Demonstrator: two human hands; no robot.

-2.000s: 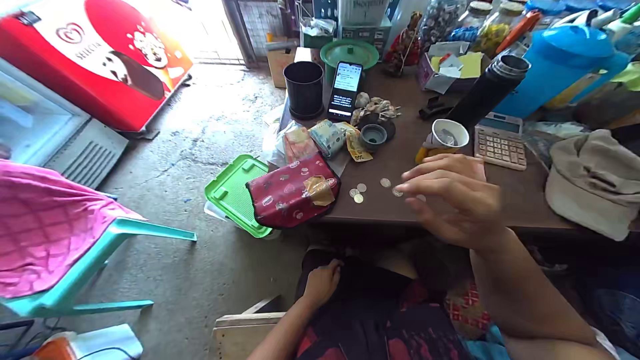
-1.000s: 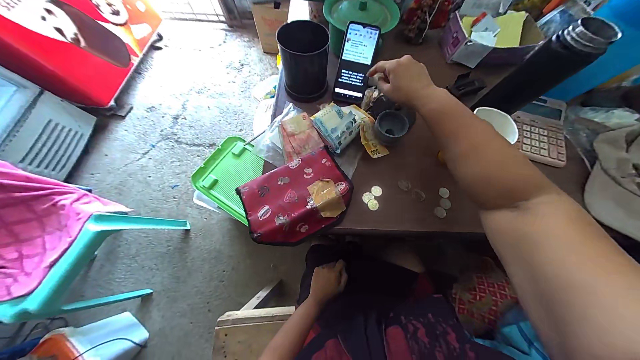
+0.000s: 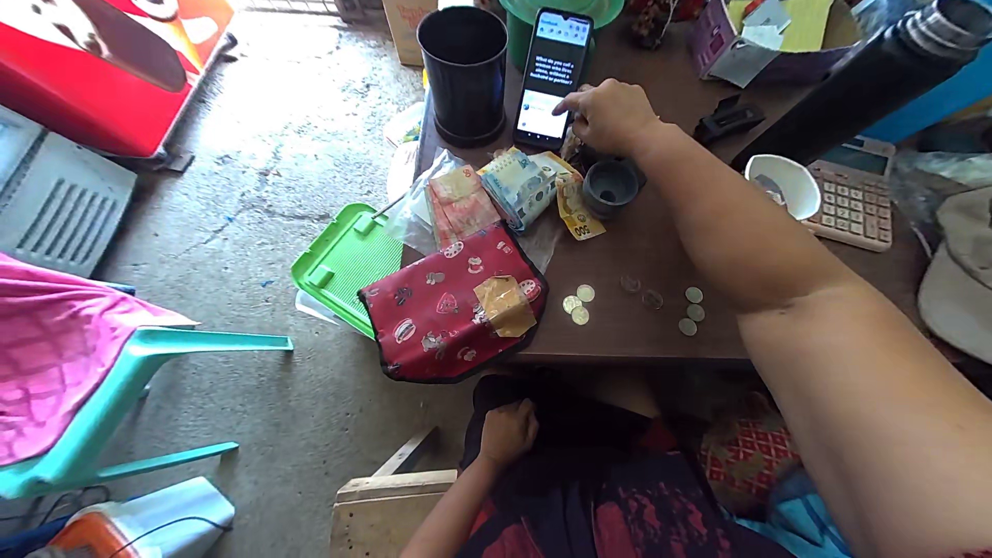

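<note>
My right hand [image 3: 616, 116] reaches across the table, its index fingertip on or just over the lower screen of a smartphone [image 3: 553, 81] propped upright. My left hand [image 3: 509, 430] rests on my lap, fingers curled; whether it holds anything is hidden. Left of and below the phone lie folded red banknotes [image 3: 461, 205], a bundle of blue banknotes [image 3: 518, 190] and a yellow banknote [image 3: 577, 205], beside a small dark cup [image 3: 610, 187]. A red printed pouch [image 3: 457, 310] overhangs the table's front edge. Silver coins lie in groups, one on the left [image 3: 579, 304], another on the right [image 3: 692, 311].
A black cylindrical container [image 3: 465, 77] stands left of the phone. On the right are a white cup [image 3: 784, 186], a calculator [image 3: 851, 203], a black flask [image 3: 860, 85], a cap [image 3: 961, 263] and a small carton [image 3: 767, 54]. A green plastic lid [image 3: 349, 267] sits left of the pouch.
My right hand was over the coins near the front edge, then moved to the phone; its finger is now at the lower screen. More coins lie apart on the right. The view has moved closer to the table.
</note>
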